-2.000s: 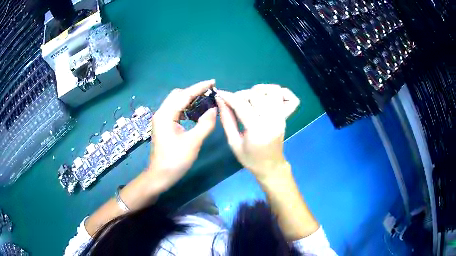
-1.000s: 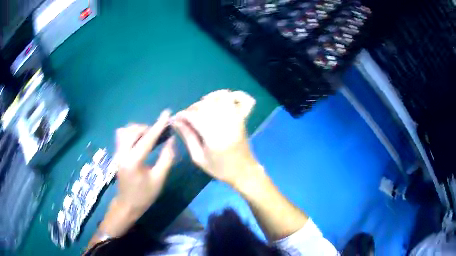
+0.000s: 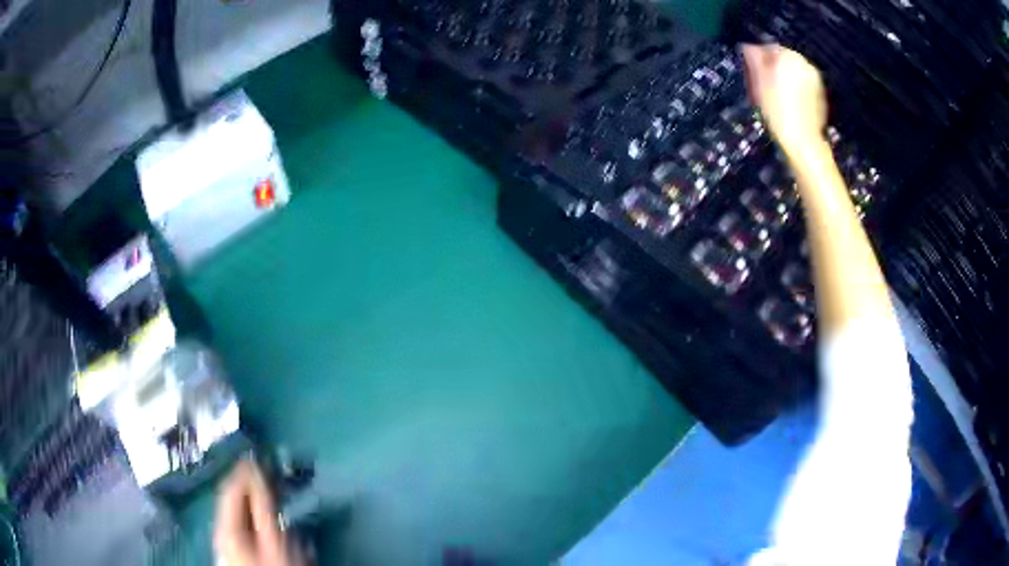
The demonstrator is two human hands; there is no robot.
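My right hand (image 3: 788, 97) is at the upper right, over the far rows of a black blister tray (image 3: 664, 293). The tray's pockets hold rows of small shiny parts. The fingertips point down and left; whether they hold a part cannot be seen. My left hand (image 3: 252, 520) is blurred and cut off by the bottom edge at the lower left. A small dark blurred thing (image 3: 293, 470) shows beside its fingers; I cannot tell whether the hand holds it.
The green mat (image 3: 420, 299) lies between the hands. A white power supply box (image 3: 210, 182) with a red switch stands at the upper left. A pale screw feeder (image 3: 177, 415) is below it. More black trays are stacked at the right. Blue floor (image 3: 664, 503) shows at the bottom.
My hands have parted: the right has moved up and right to the black tray, the left is low at the left edge area. The view has shifted, and the row of circuit boards is out of sight.
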